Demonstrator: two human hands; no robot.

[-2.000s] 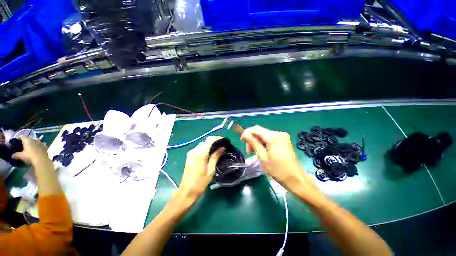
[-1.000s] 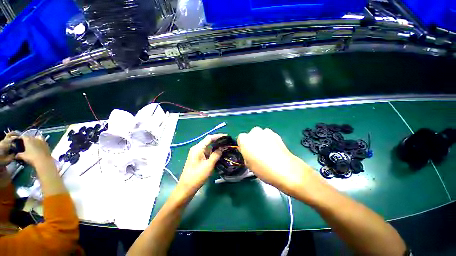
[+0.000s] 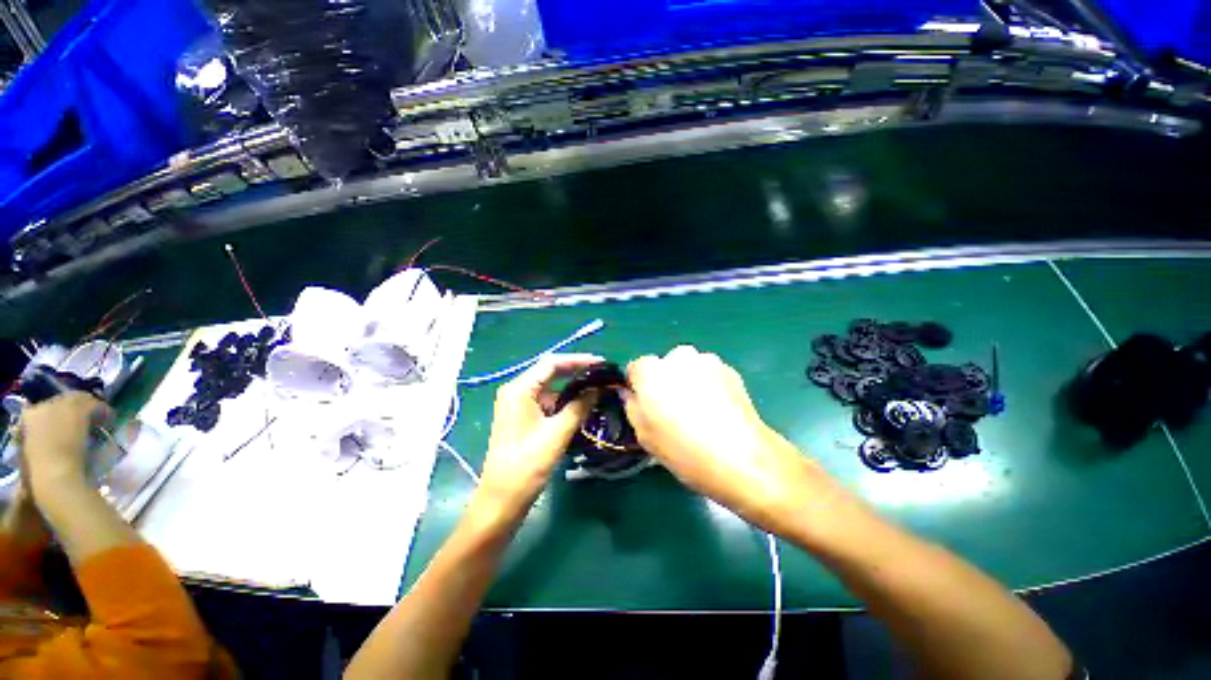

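A black inner housing (image 3: 610, 428) sits in a white housing (image 3: 600, 470) on the green bench, in front of me. My left hand (image 3: 531, 423) is shut on the left side of the black inner housing, thumb at its opening. My right hand (image 3: 681, 409) is at its right upper side, fingers closed at the rim; a thin reddish-orange wire shows inside the opening. What the right fingertips pinch is hidden. A white cable (image 3: 776, 585) runs from under my right hand over the bench's front edge.
Spare white housings (image 3: 319, 348) and small black parts (image 3: 223, 372) lie on a white sheet (image 3: 286, 518) at left. Black rings (image 3: 903, 392) and a blue-ended tool (image 3: 996, 399) lie at right, black bracket parts (image 3: 1135, 388) farther right. Another person's hand (image 3: 60, 438) works at far left.
The right hand has come down from beside the housing, where it held a reddish lead's end, to the rim. The wire end no longer shows. The neighbour's hands have moved.
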